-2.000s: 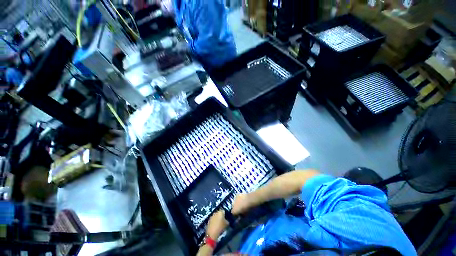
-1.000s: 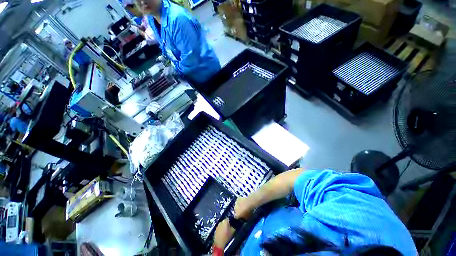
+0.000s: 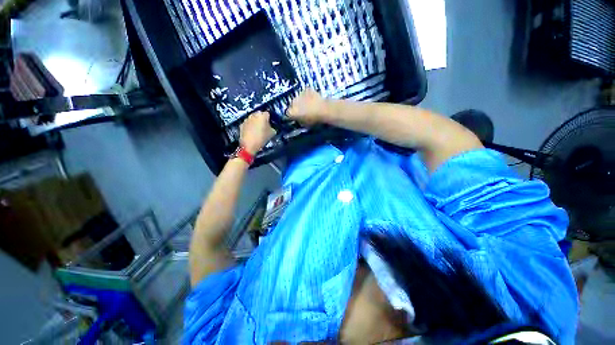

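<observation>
A large black bin (image 3: 416,81) holds silver-white workpieces in rows (image 3: 324,40). A small black tray (image 3: 246,57) sits over the rows, with many tiny white pieces (image 3: 232,104) scattered along its near side. My left hand (image 3: 256,133), with a red strap at the wrist, is at the tray's near edge, fingers curled. My right hand (image 3: 307,108) is close beside it at the tray's near right corner, fingers curled. A small dark thing (image 3: 276,120) shows between the hands. What the fingertips hold is too small and blurred to tell.
A standing fan (image 3: 583,158) is at the right. Another black bin with rows (image 3: 593,34) is at the upper right. A white sheet (image 3: 429,30) lies beside the bin. A metal frame (image 3: 145,236) and cardboard boxes (image 3: 50,209) are at the lower left.
The view has tilted down, so the bin appears higher and my body and both arms show more. Both hands stay at the small tray's near edge.
</observation>
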